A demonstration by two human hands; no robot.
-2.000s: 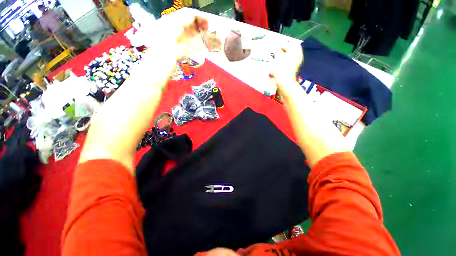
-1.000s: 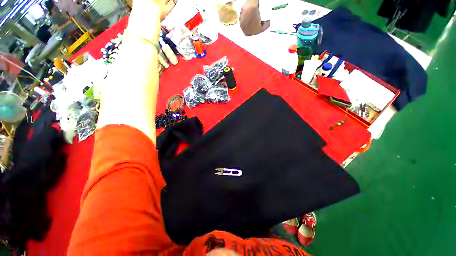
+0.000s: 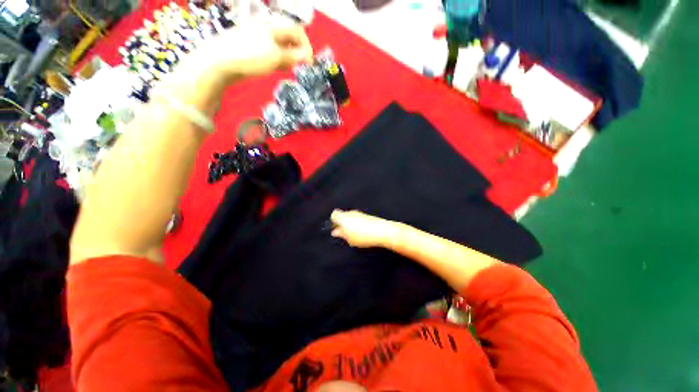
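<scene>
A black coat (image 3: 360,168) lies across the red-covered table in front of me. My right hand (image 3: 351,229) is closed low over the middle of the coat. A small dark tip, with a slight shine, sticks out at its fingertips where the snips lay; the rest is hidden in the hand. My left hand (image 3: 290,44) is raised at the upper left, near the bagged buttons. Its fingers are curled and blurred, and I cannot tell whether it holds a needle or thread.
Clear bags (image 3: 300,99) and a black spool (image 3: 337,84) lie beyond the coat. Loose dark buttons (image 3: 237,159) lie by the sleeve. A red-edged tray (image 3: 558,147) and a teal bottle (image 3: 463,11) are at the upper right. Many thread cones (image 3: 169,34) stand upper left.
My right hand, unseen a second ago, is now on the coat over the snips' spot; the snips' pale body no longer shows. My left hand has come back from the far side.
</scene>
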